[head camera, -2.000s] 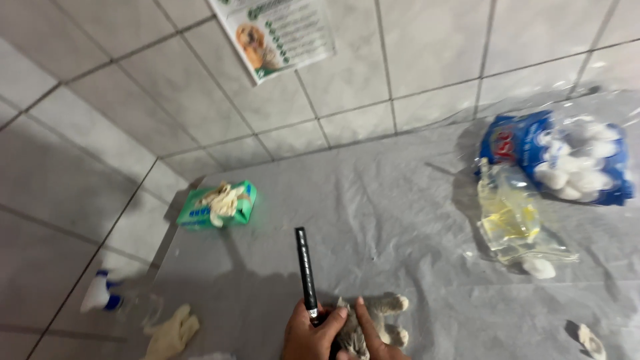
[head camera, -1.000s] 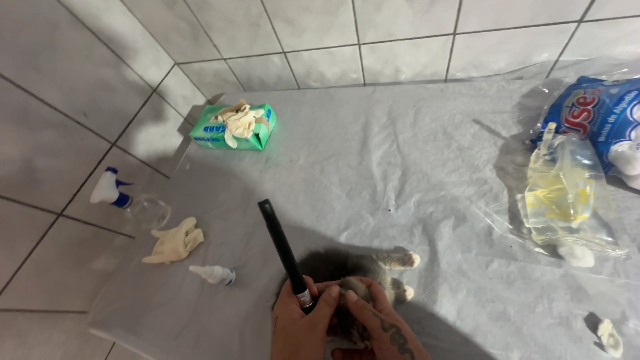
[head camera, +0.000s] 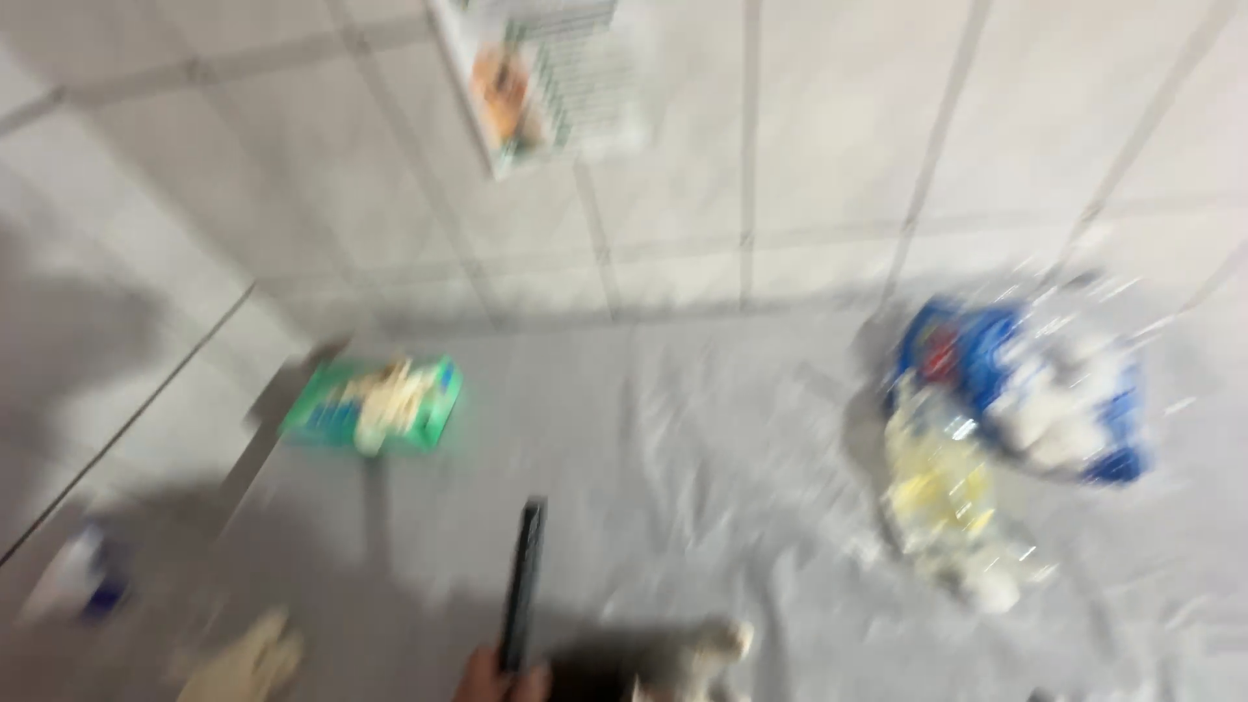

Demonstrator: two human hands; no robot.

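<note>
At the bottom edge of the blurred head view, the fingertips of my left hand (head camera: 500,680) are closed around a slim black pen-like tool (head camera: 524,580), which points up and slightly right. Just right of that hand, a small furry grey animal (head camera: 673,655) with pale paws lies on the grey sheet (head camera: 634,468), mostly cut off by the frame. My right hand cannot be made out; only a skin-coloured sliver shows below the animal's fur, too little to tell what it is.
A green glove box (head camera: 429,419) with pale gloves on top stands back left. A spray bottle (head camera: 78,575) and a cream glove (head camera: 244,663) lie at lower left. At right are a blue bag of cotton balls (head camera: 1121,458) and a clear bag (head camera: 941,487). A poster (head camera: 585,88) hangs on the tiled wall.
The view has tilted up since a second ago, bringing the wall poster back in and pushing my hands and the animal to the bottom edge. The black tool stays in my left hand.
</note>
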